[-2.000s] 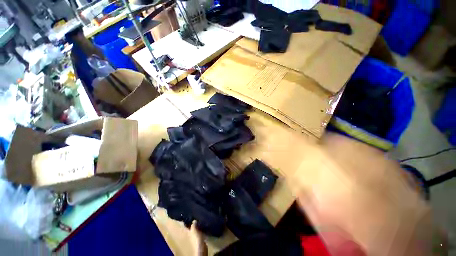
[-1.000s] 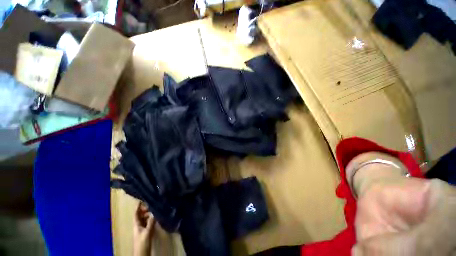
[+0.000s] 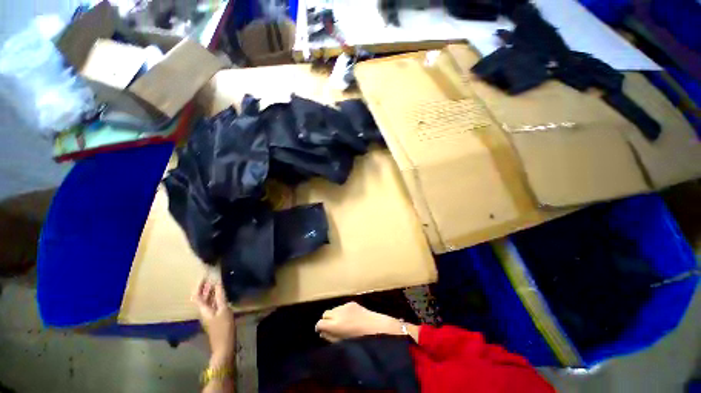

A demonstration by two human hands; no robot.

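Note:
Black cut pieces point(image 3: 238, 161) lie in a loose, overlapping heap on a cardboard sheet point(image 3: 369, 230) in front of me. A front piece point(image 3: 302, 230) shows a small white mark. A yellowish thing point(image 3: 277, 195), perhaps scissor handles, shows between the pieces. My left hand point(image 3: 214, 298) is at the cardboard's front edge, beside the lowest black piece, fingers slightly bent; I see nothing in it, and contact with the cloth is unclear. My right hand point(image 3: 350, 321) is curled in front of the cardboard, over dark cloth, with nothing seen in it.
More black pieces point(image 3: 538, 57) lie on a second cardboard sheet point(image 3: 461, 176) at the right. Blue bins point(image 3: 646, 230) stand below it, with dark contents. An open carton point(image 3: 165, 84) is at the back left, above a blue surface point(image 3: 100, 230). A white table is behind.
The right hand has come down from the near right, close to the camera, to the cardboard's front edge. The left hand stays beside the heap. The view has shifted and shows more on the right.

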